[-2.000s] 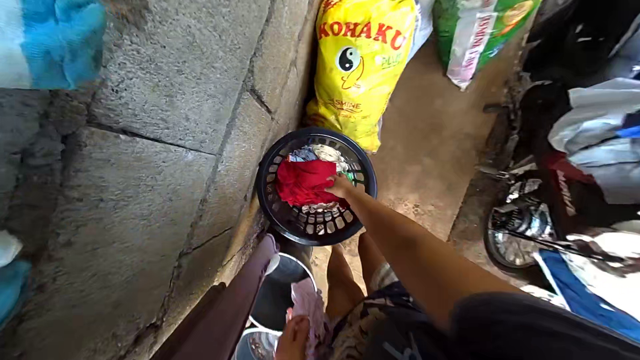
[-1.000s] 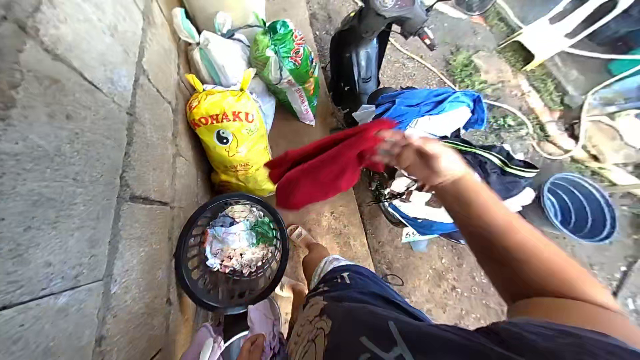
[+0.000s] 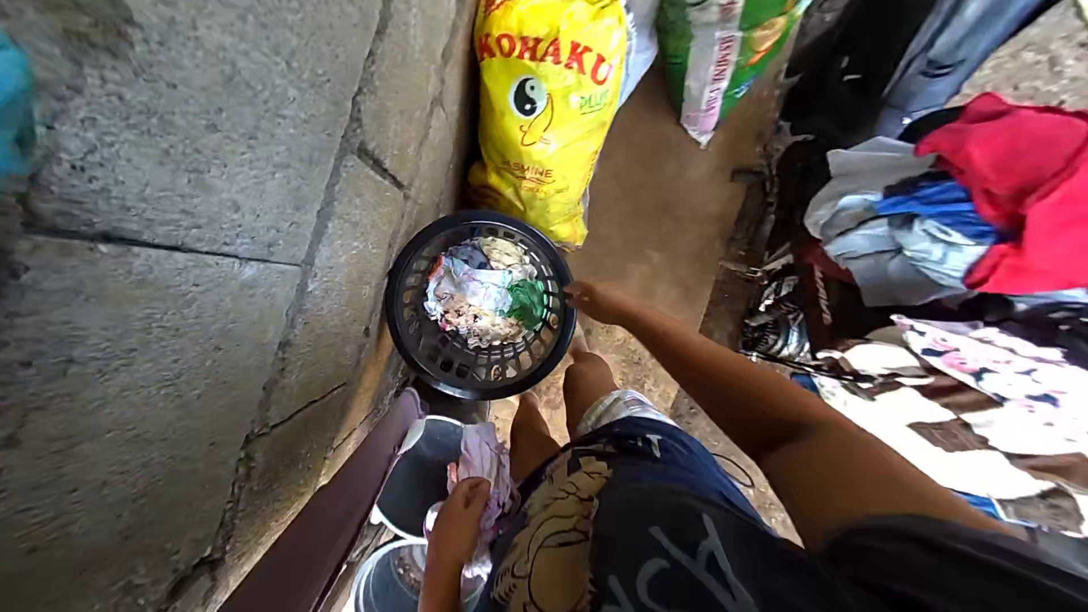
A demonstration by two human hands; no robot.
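Observation:
My right hand touches the right rim of a round black plastic basket, its fingertips at the edge. Inside the basket lie crumpled clothes, white, patterned and dark, with a green cloth at the right side. My left hand, lower down, grips a pale pink cloth that hangs over the edge of a bucket. A red cloth lies on the pile of clothes at the right, beside blue and light grey pieces.
A concrete block wall runs along the left. A yellow sack stands just beyond the basket, with a green sack farther right. A second bucket is at the bottom. At the right, a motorcycle is partly covered by laundry.
The red cloth, in the basket and then carried in my right hand, now lies on the pile at the right. My right hand has let it go and come back to the basket.

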